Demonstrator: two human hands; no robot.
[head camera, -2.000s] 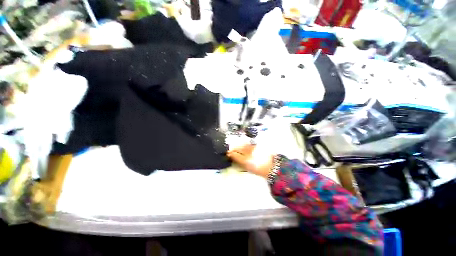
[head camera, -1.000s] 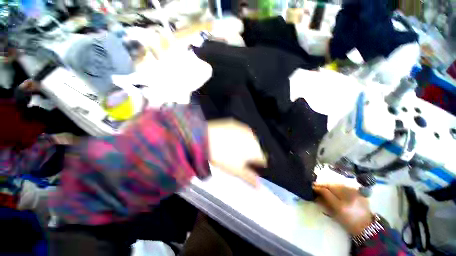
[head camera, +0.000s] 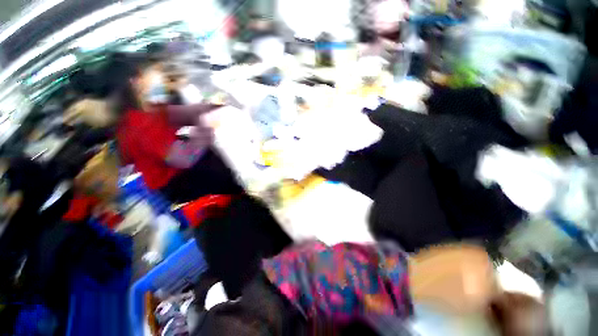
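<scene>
The picture is strongly blurred. The black garment panel (head camera: 410, 203) lies spread on the table at right of centre, with a white piece (head camera: 524, 180) over its right part. My left hand (head camera: 452, 279), in a flowered sleeve, is at the panel's near edge at the lower right; its fingers are too blurred to read. A brownish blurred shape beside it at the lower right looks like my right hand (head camera: 521, 316), partly cut off by the bottom edge. Whether either hand holds anything cannot be told. The needle area is not discernible.
White cloth (head camera: 328, 141) lies heaped left of the panel. A person in a red top (head camera: 147, 144) is at the left. A blue crate (head camera: 141, 302) with cloth in it stands at the lower left. A yellow item (head camera: 269, 156) is on the table.
The view has swung left, bringing the person and blue crate into view. The sewing machine has moved towards or past the right edge. My left hand has come in from the left, close to the right-hand shape.
</scene>
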